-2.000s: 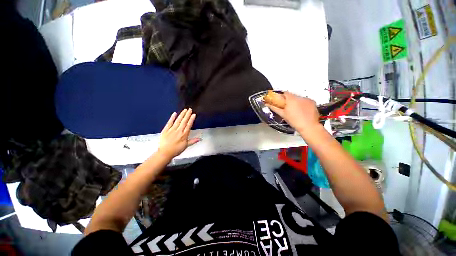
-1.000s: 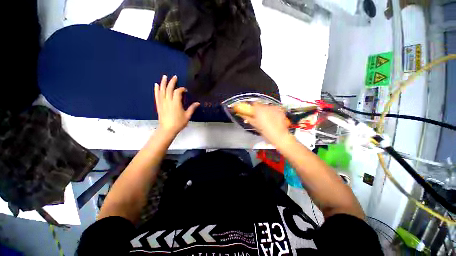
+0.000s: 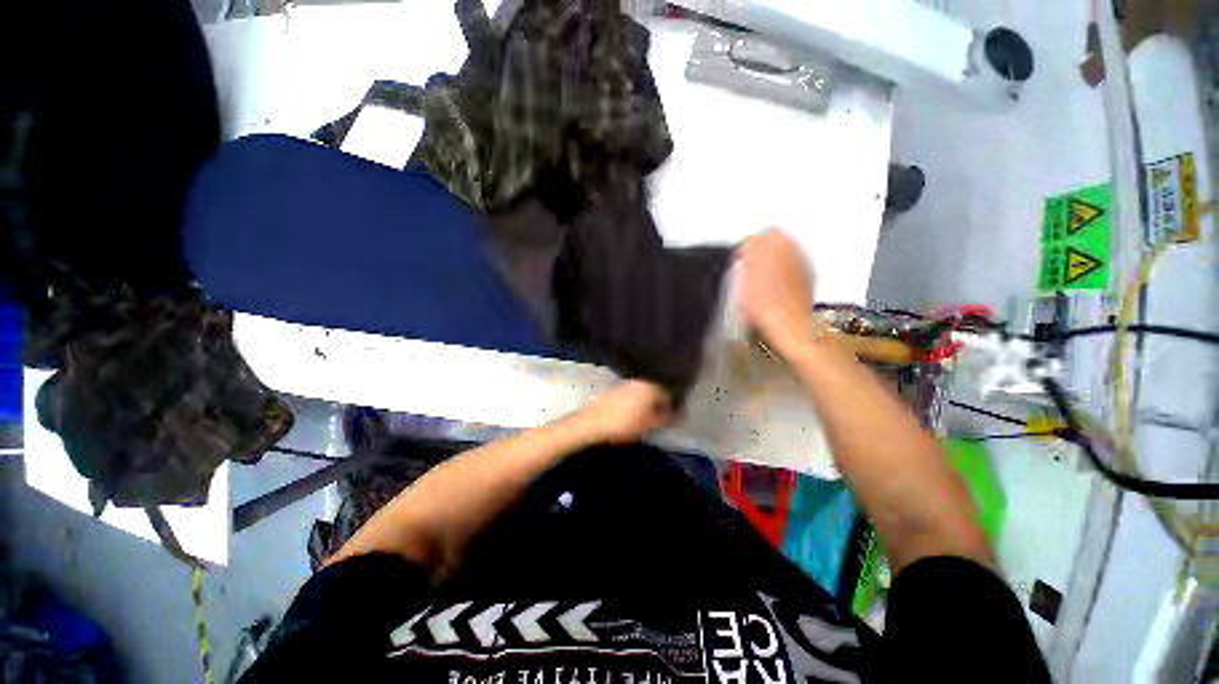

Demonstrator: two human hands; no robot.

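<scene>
The dark brown-black garment piece (image 3: pixel 622 287) lies over the right part of the navy padded board (image 3: pixel 334 247), with its plaid part (image 3: pixel 562 94) bunched behind. My left hand (image 3: pixel 639 408) grips its near edge, fingers partly hidden by cloth. My right hand (image 3: pixel 775 281), blurred, grips its right edge, and the cloth is pulled up between both hands. The iron's tan handle (image 3: pixel 876 349) shows at the table's right edge, out of my hand; its soleplate is hard to make out.
Waiting plaid pieces (image 3: pixel 147 401) lie heaped at the left, below a large black mass (image 3: pixel 114 134). A silver metal plate (image 3: pixel 758 67) lies at the table's far right. The black hose (image 3: pixel 1136 484) runs from the iron to the right. A red item and a green item sit below the table edge.
My right hand has let go of the iron, which now lies at the right edge. Both hands have taken hold of the cloth; my left hand moved right, and the cloth's near end is lifted and bunched.
</scene>
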